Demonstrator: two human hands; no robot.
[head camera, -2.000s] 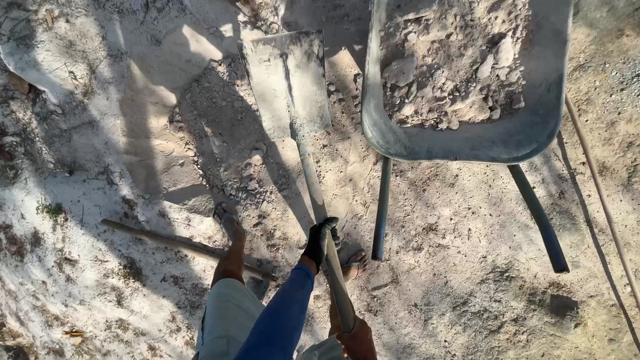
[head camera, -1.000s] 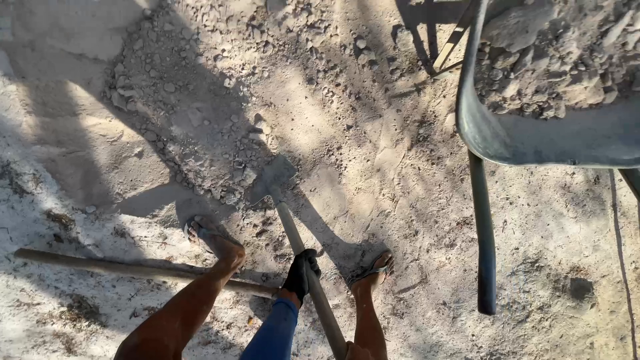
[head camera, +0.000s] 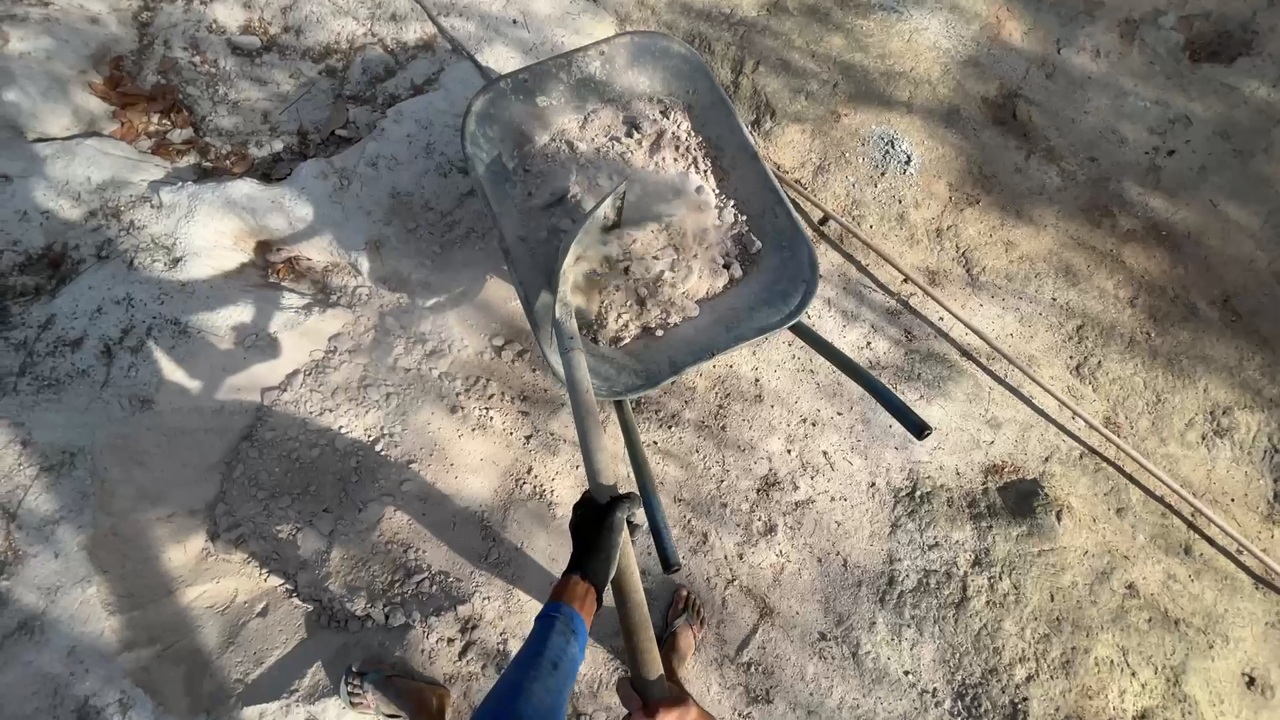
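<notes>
My left hand (head camera: 598, 535), in a black glove below a blue sleeve, grips the middle of the shovel's wooden handle (head camera: 588, 430). Near the bottom edge my bare right hand (head camera: 665, 703) is closed around the handle's end. The shovel's metal blade (head camera: 590, 235) is turned on its side over the wheelbarrow tray (head camera: 790, 290). Inside the tray lies a pile of pale soil and broken stones (head camera: 665, 270), with dust blurring part of it next to the blade.
Two wheelbarrow handles (head camera: 865, 380) point toward me. A long thin pole (head camera: 1010, 380) lies diagonally at right. Loose rubble (head camera: 330, 510) covers the ground at left. My sandalled feet (head camera: 683, 625) stand at the bottom. Dry leaves (head camera: 145, 110) lie at upper left.
The shovel blade has moved from the ground by my feet to over the wheelbarrow tray. Both hands have stayed on the handle. The view has swung toward the wheelbarrow.
</notes>
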